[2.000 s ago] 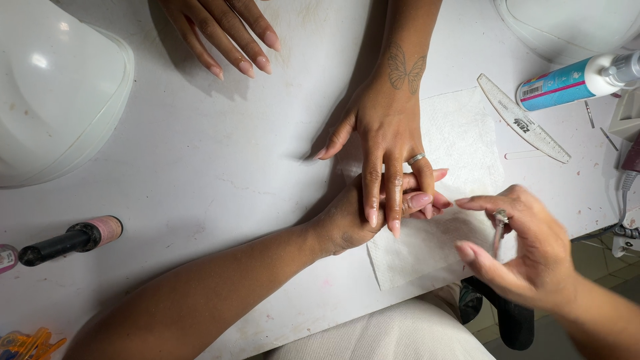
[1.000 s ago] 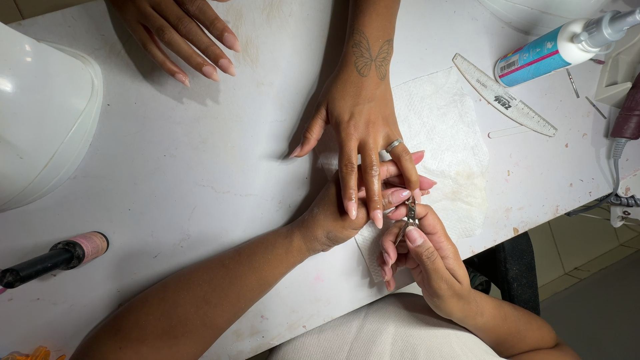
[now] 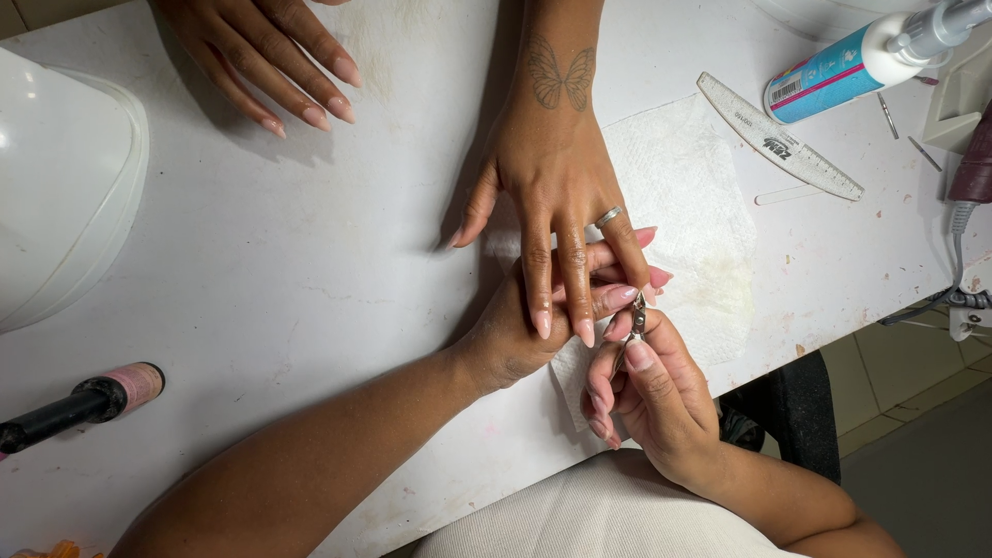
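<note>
My left hand [image 3: 515, 333] lies under the other person's ringed hand [image 3: 558, 186] and holds its fingers, with the thumb near the little finger. In my right hand [image 3: 659, 387] is a pair of metal cuticle nippers [image 3: 638, 318], its jaws at the tip of that little finger. Whether the jaws touch the skin cannot be told. A butterfly tattoo marks that person's wrist. Their other hand [image 3: 271, 58] rests on the table at the upper left. A white paper towel [image 3: 682, 217] lies beneath the hands.
A curved nail file [image 3: 779, 139], a thin stick [image 3: 787, 194] and a blue-and-white pump bottle [image 3: 845, 70] lie at the right, near a maroon corded handpiece [image 3: 975, 163]. At the left are a white domed device [image 3: 62, 186] and a nail polish bottle [image 3: 128, 387].
My right hand, apart from the other person's fingers two seconds ago, has moved left to them with the nippers. The nippers stay at the fingertip since one second ago. The view has come closer.
</note>
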